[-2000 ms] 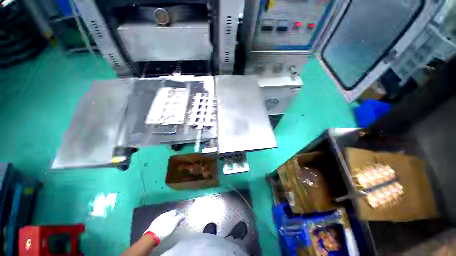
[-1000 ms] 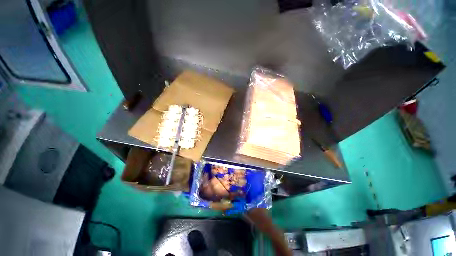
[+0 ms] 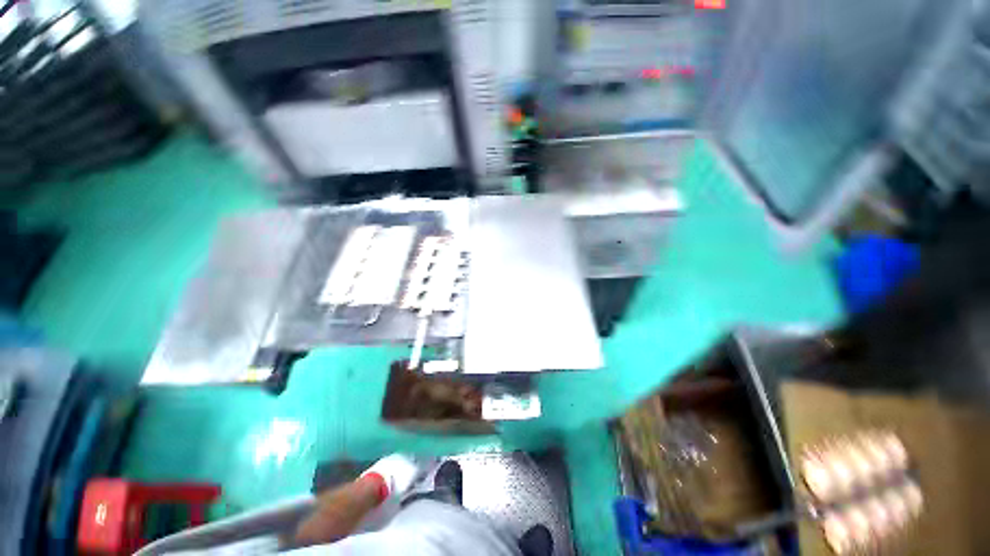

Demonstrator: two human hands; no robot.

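Observation:
My left hand [image 3: 397, 474], in a white glove with a red cuff, is low in front of my body, blurred and partly merged with my clothing; its fingers cannot be made out. My right hand is out of the picture. Nearest ahead on the press table [image 3: 532, 282], a pale mould plate [image 3: 372, 265] lies flat with a wire handle at its near end. Beside it on the right lies a comb jig [image 3: 436, 274], its handle pointing towards me. Neither hand touches them.
A brown box [image 3: 434, 397] with brownish contents stands below the table edge. At right, a loaded rack [image 3: 861, 489] lies on cardboard [image 3: 820, 411], above an open carton [image 3: 716, 451] and blue bin [image 3: 641, 525]. A red stool [image 3: 103, 516] stands lower left.
The view swung from the press to the bench, where a bare forearm reached by the blue parts bin, and back to the press. That arm is now out of view; the gloved hand shows again.

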